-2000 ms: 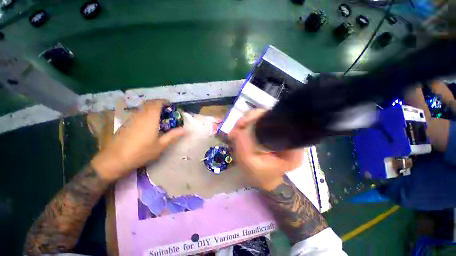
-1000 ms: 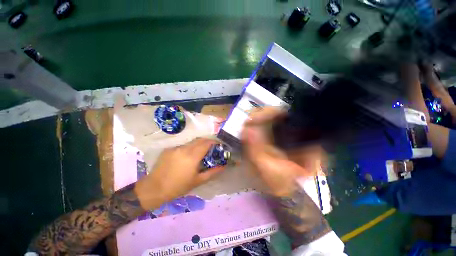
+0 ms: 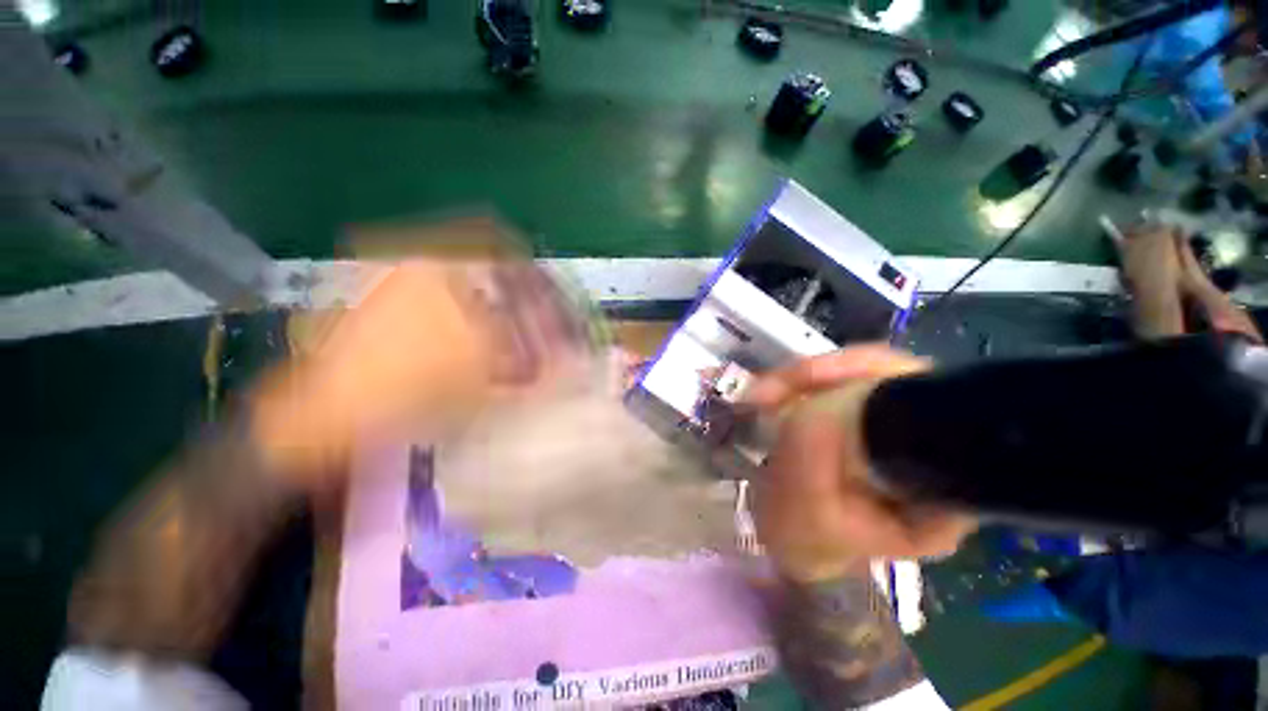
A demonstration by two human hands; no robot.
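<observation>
The electric screwdriver (image 3: 1057, 438), a large black cylinder, extends in from the right edge. My right hand (image 3: 848, 479) is closed around its cream nose end. Its tip is at the front of the white and blue screw feeder (image 3: 758, 299). My left hand (image 3: 403, 347) is strongly blurred over the upper left of the work mat (image 3: 612, 625). A dark blurred shape shows by its fingers, but whether it holds a unit cannot be told. No LED unit shows clearly on the bare part of the mat.
A green conveyor (image 3: 362, 153) with a white edge (image 3: 1015, 277) runs across the back, carrying several black housings and rings (image 3: 798, 106). A grey bar (image 3: 125, 167) slants at the upper left. Another person's hands (image 3: 1168, 278) are at the right. A black cable hangs behind the feeder.
My left hand has moved up and left from the lower unit. The units seen on the mat no longer show there. The screwdriver now lies lower, its tip at the feeder. Belt parts have shifted left.
</observation>
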